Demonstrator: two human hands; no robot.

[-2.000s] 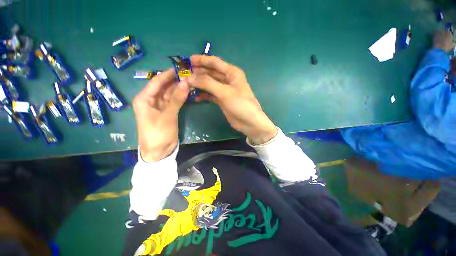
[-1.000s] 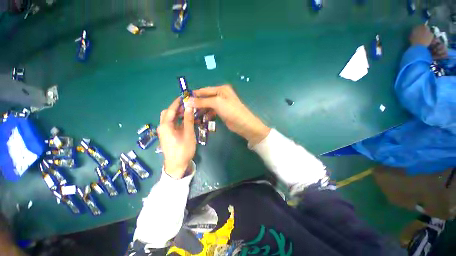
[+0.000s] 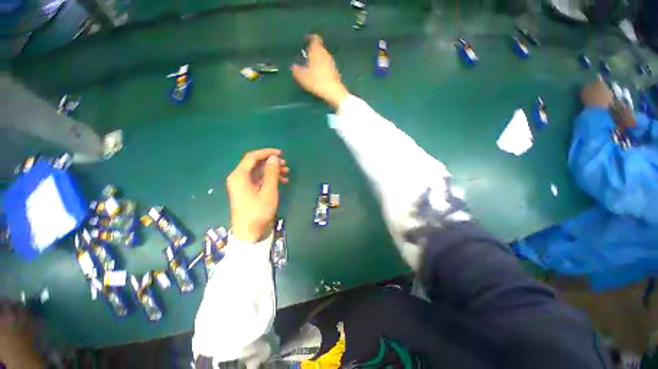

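Observation:
My left hand (image 3: pixel 256 187) is over the table, fingers loosely curled and holding nothing visible. My right hand (image 3: pixel 319 70) is stretched far forward; a small dark and white thing, blurred, shows at its fingertips (image 3: pixel 304 55), and I cannot tell if it is gripped. A blue-rimmed device unit (image 3: pixel 322 205) lies right of my left hand, with a small white-and-orange part against it. Another unit (image 3: pixel 280 245) lies beside my left sleeve. Several half-assembled units (image 3: pixel 148 297) lie clustered at the left.
A blue parts bin (image 3: pixel 68 193) with white paper stands at the left. More units (image 3: pixel 382 59) are spaced along the far side. A loose silver-orange assembly (image 3: pixel 252 71) lies left of my right hand. A white paper scrap (image 3: pixel 515 134) and a person in a blue smock (image 3: pixel 610 155) are at the right.
My hands have separated. My right hand has moved far forward; my left hand stays near the middle without the unit. The view has shifted, showing more of the far side.

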